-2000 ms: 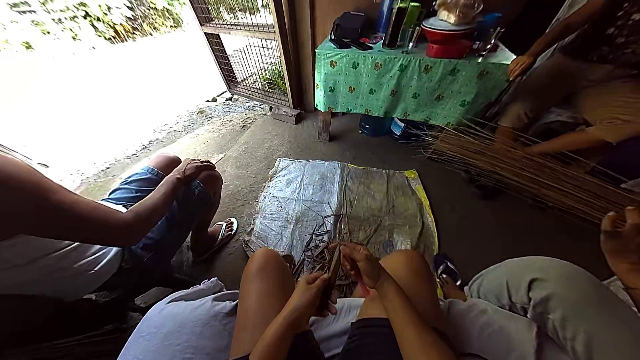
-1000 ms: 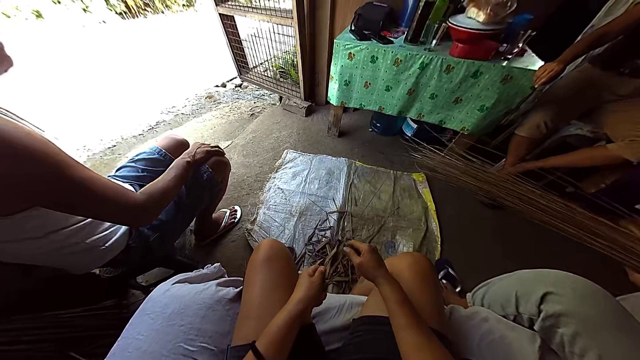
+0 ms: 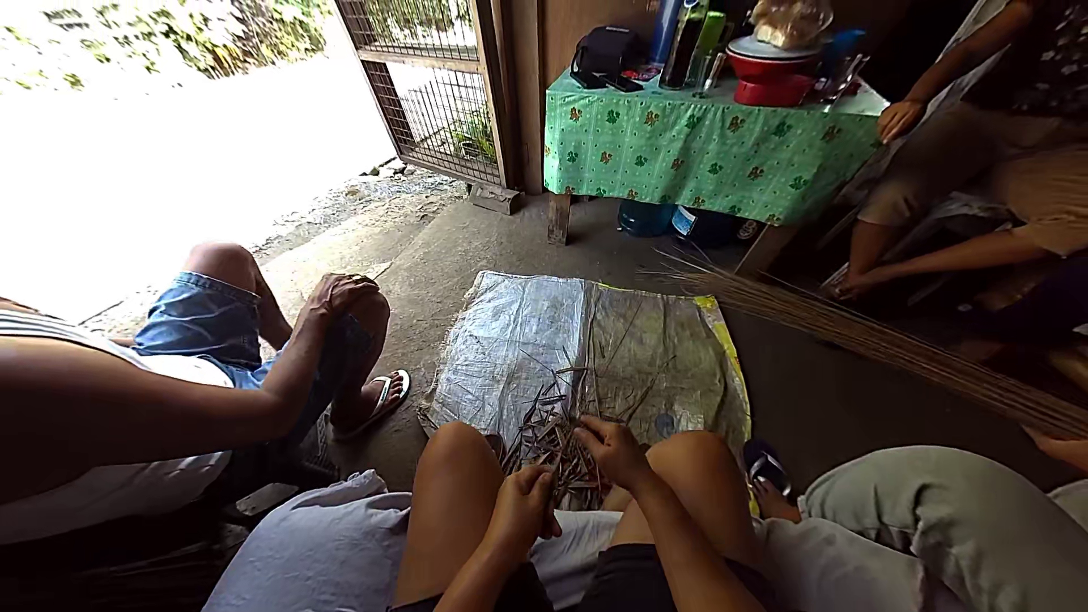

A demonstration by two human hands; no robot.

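My left hand [image 3: 520, 513] is between my knees with its fingers curled in; a thin dark strip seems to be pinched at its fingertips, too small to tell fully. Just ahead and to the right, my right hand [image 3: 614, 450] has thumb and forefinger together near a thin strip. Beneath both hands lies a loose heap of dry brown plant strips [image 3: 548, 425], some scattered farther out. They rest on a flattened woven plastic sack [image 3: 527, 327], pale on its left half and brownish on its right, with a yellow edge.
A seated person's knee [image 3: 348, 297] is at left, another's leg [image 3: 918, 510] at right. A long bundle of thin sticks [image 3: 875, 340] reaches in from the right. Behind stands a table with a green patterned cloth [image 3: 680, 153], beside an open mesh gate [image 3: 433, 93].
My hands were close together over a dark strip two seconds ago and are now farther apart. The stick bundle at right has shifted.
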